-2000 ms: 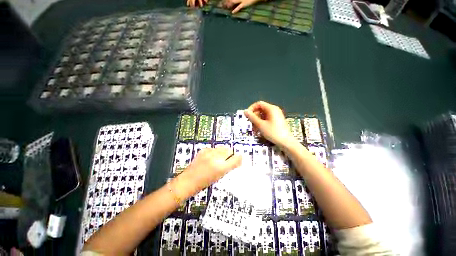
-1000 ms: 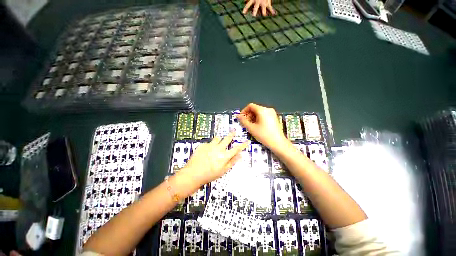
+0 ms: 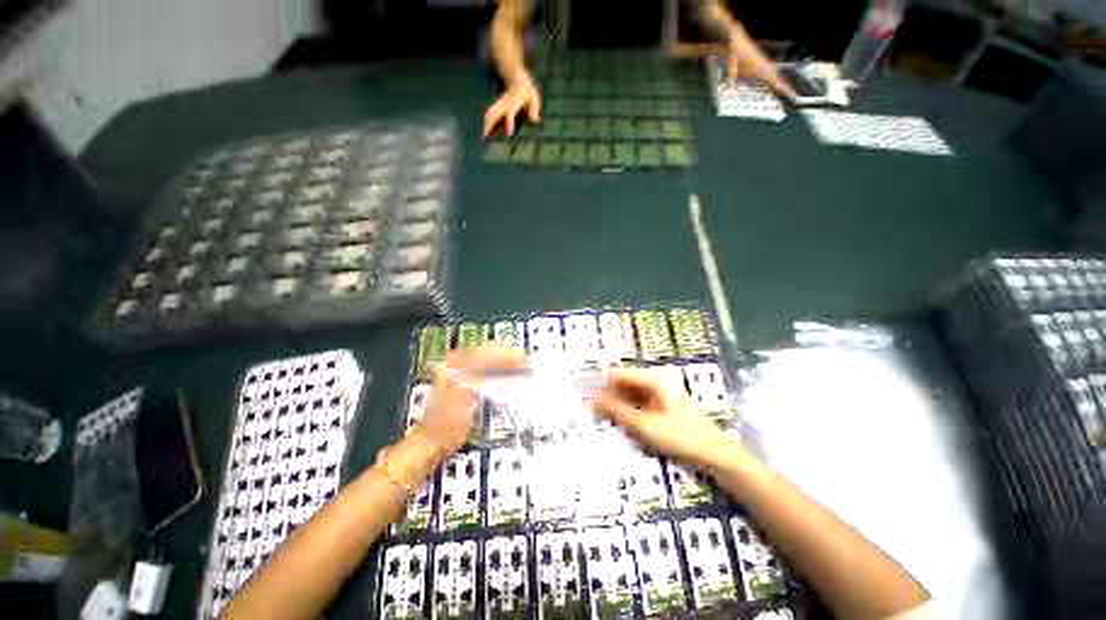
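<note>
The sticker sheet (image 3: 546, 406) is a blurred white sheet held above the work tray. My left hand (image 3: 459, 394) is shut on its left end. My right hand (image 3: 655, 409) has its fingertips closed at its right edge; their exact hold is blurred. The work tray (image 3: 394, 529) holds rows of circuit boards, many under white stickers with black marks, such as the white-covered board (image 3: 582, 334) in the back row. A green circuit board (image 3: 689, 333) without a white cover is at that row's right end. The sheet and my hands hide boards in the middle.
Spare sticker sheets (image 3: 285, 448) and a phone (image 3: 167, 458) lie left. A stack of loaded trays (image 3: 291, 230) stands far left, another stack (image 3: 1043, 363) right. A glaring clear sheet (image 3: 861, 466) lies right. Another person's hands (image 3: 516, 107) are at a green board tray (image 3: 606, 121) opposite.
My hands have moved back toward me from the back row. The sticker sheet has been lifted off the boards. The view has tilted up. The other person's tray and hands have moved.
</note>
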